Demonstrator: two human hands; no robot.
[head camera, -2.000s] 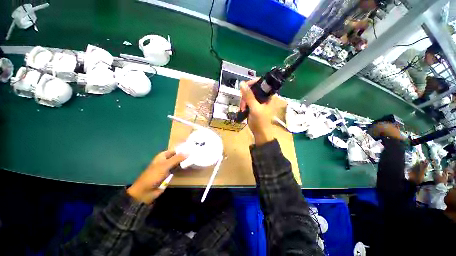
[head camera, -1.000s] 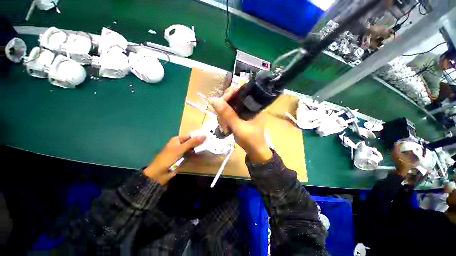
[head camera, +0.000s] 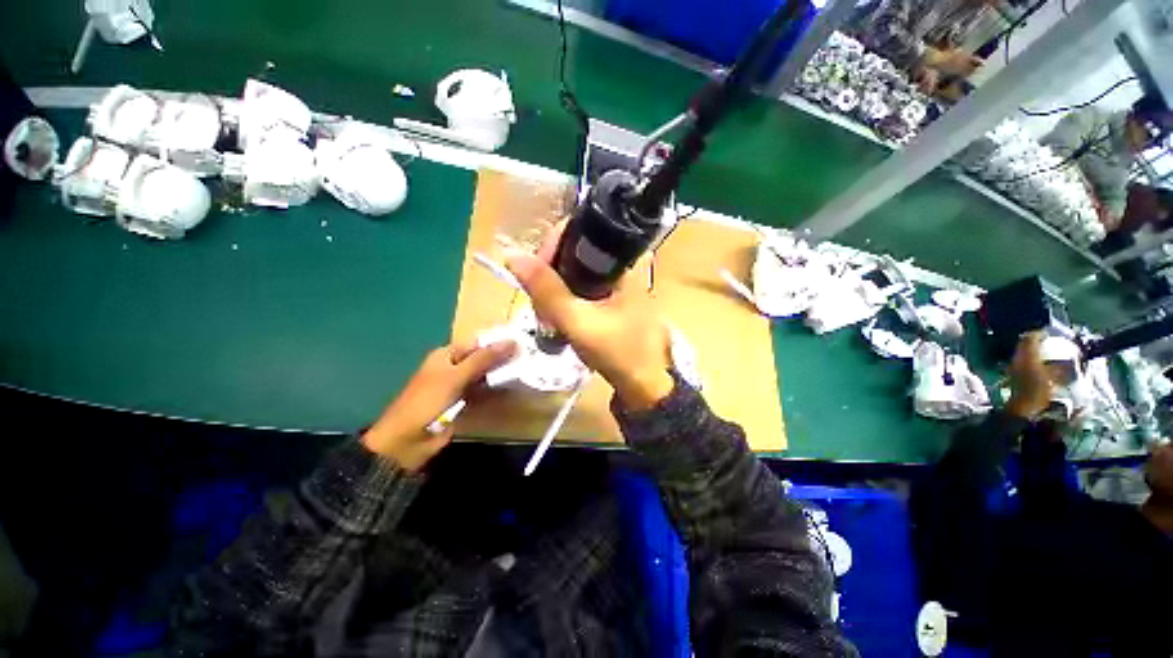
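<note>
A white round camera base housing (head camera: 551, 369) with splayed antennas (head camera: 556, 424) lies on the tan work mat (head camera: 724, 373). My left hand (head camera: 431, 399) holds its left edge, with a small white thing with a yellow mark, maybe a glue tube (head camera: 446, 415), also in the fingers. My right hand (head camera: 605, 328) is wrapped around the black electric screwdriver (head camera: 605, 238), which stands nearly upright over the housing. The screwdriver's tip is mostly hidden by my right hand.
White camera bodies (head camera: 163, 195) stand in rows at left. White assemblies with antennas (head camera: 823, 289) lie at right. The screw feeder (head camera: 618, 144) is behind the screwdriver, partly hidden. A blue bin (head camera: 862, 553) is below the bench edge. Another person's hand (head camera: 1029, 375) is at far right.
Since two seconds ago my right hand has brought the screwdriver from the screw feeder to the housing. In the last second the screwdriver has become more upright. My left hand still holds the housing.
</note>
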